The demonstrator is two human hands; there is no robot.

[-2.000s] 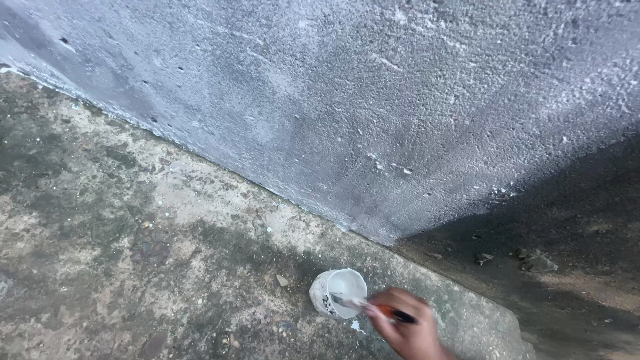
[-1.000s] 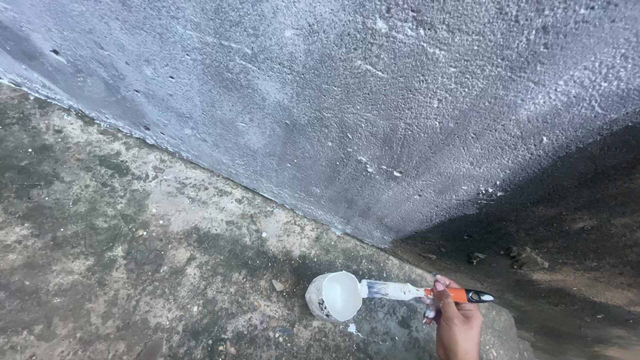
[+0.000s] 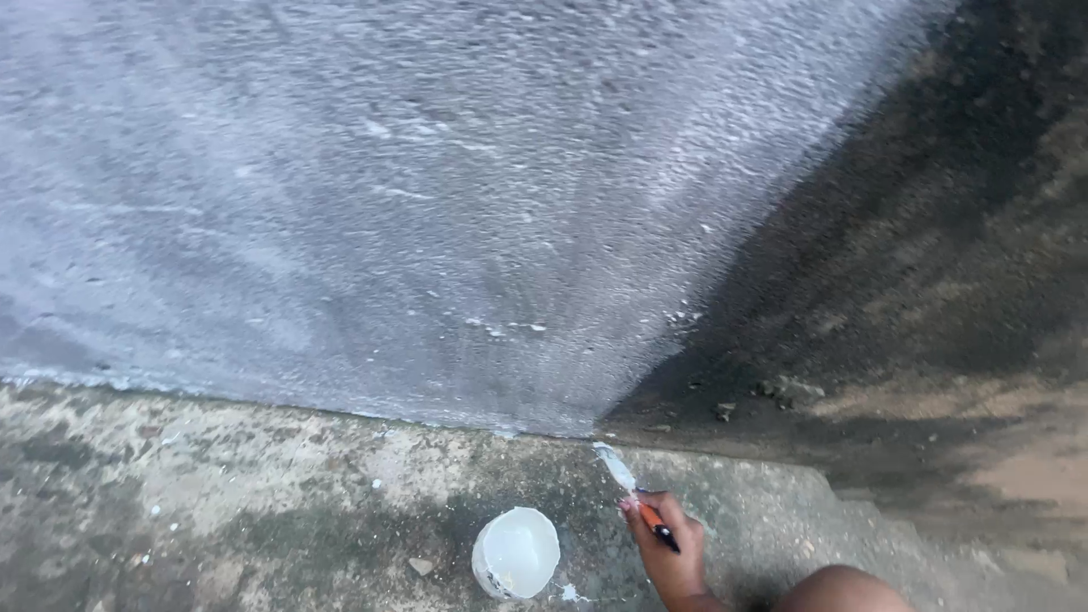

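My right hand grips the orange and black handle of a paintbrush, its bristles coated in pale paint. The bristle tip points up and left, close to the base of the wall at its corner; whether it touches the wall is not clear. A white plastic tub of whitish paint stands on the concrete to the left of the hand. Above it rises a rough wall coated pale bluish grey. My left hand is not in view.
A dark, unpainted surface lies right of the painted wall. The mossy concrete ledge bears paint specks, a small stone and a white paint splash beside the tub. A bare knee shows at the bottom edge.
The brush was dipped in the tub, then lifted out at its right side; now it points toward the wall's base. The view has turned and shifted.
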